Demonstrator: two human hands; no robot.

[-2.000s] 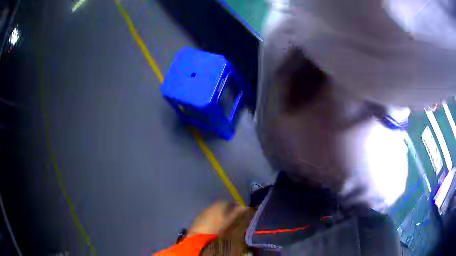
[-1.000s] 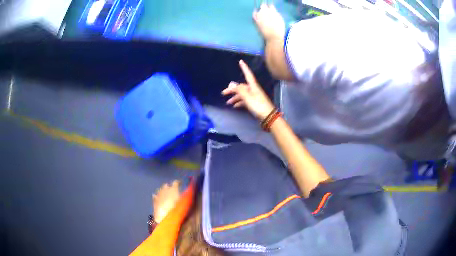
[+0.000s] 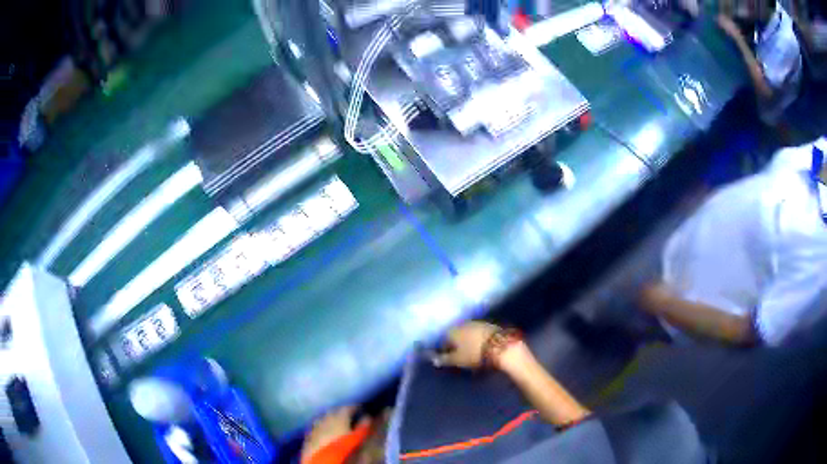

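My right hand (image 3: 471,347), with a red-brown bracelet at the wrist, is at the near edge of the green bench (image 3: 363,272); its fingers are blurred. My left hand (image 3: 331,426), beside an orange sleeve, is low in the picture at the bench edge, blurred and partly hidden. No held thing can be made out in either hand. A row of pale plates with round parts (image 3: 272,240) lies on the bench ahead. A silver bench-top machine (image 3: 517,127) stands beyond, with a metal fixture (image 3: 462,68) on top. Neither hand touches them.
A blue parts bin (image 3: 222,421) holds a white bottle at the lower left. A white box-like housing (image 3: 54,362) stands at the left edge. Long white strips (image 3: 145,217) lie behind the plates. A person in a white shirt (image 3: 734,245) is at the right; another shows at the upper right.
My view has swung from the floor and blue stool to the bench and machine. My right hand, earlier held out with spread fingers, is now at the bench edge. The stool is out of view.
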